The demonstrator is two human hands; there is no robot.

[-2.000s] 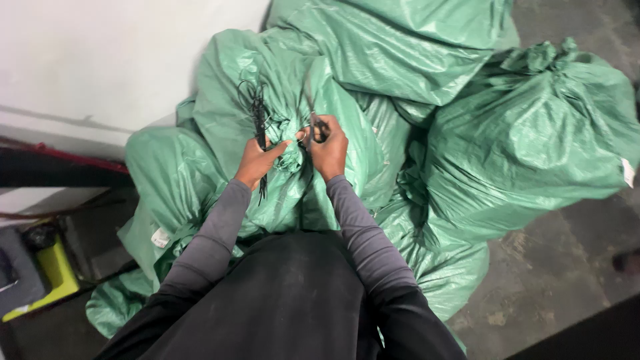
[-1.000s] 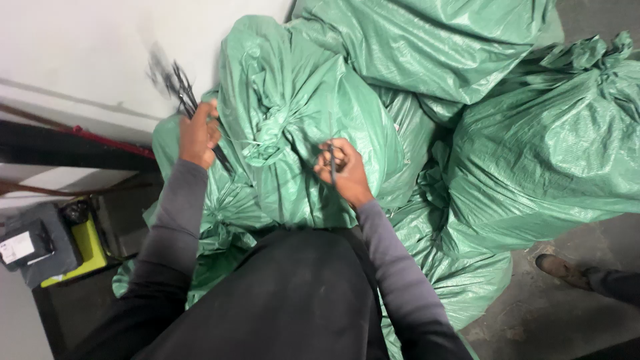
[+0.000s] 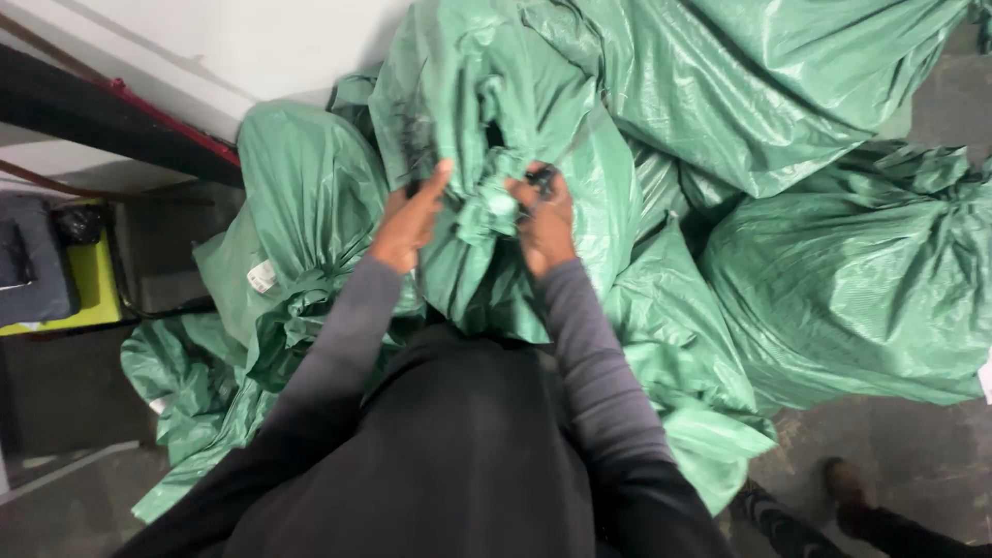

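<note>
A full green woven plastic sack (image 3: 589, 209) stands in front of me, its neck (image 3: 496, 194) gathered between my hands. My left hand (image 3: 412, 221) is at the left of the neck and holds a bundle of thin black ties (image 3: 415, 143), blurred by motion. On the other side, my right hand (image 3: 546, 221) has its fingers curled round a small dark tool, perhaps scissors (image 3: 540, 178), with the fingertips close to the neck. Whether the tool touches the sack is too blurred to tell.
More green sacks lie to the left (image 3: 306, 194) and right (image 3: 860, 287), with another (image 3: 744, 85) behind. A white wall (image 3: 310, 39) rises at the upper left. Beside it are a black beam (image 3: 70, 101) and a yellow-green crate (image 3: 97, 287). Another person's shoe (image 3: 845, 480) shows at lower right.
A second ago my hands were apart, the left one off to the side with the black ties; now both are at the sack's gathered neck. The view has shifted.
</note>
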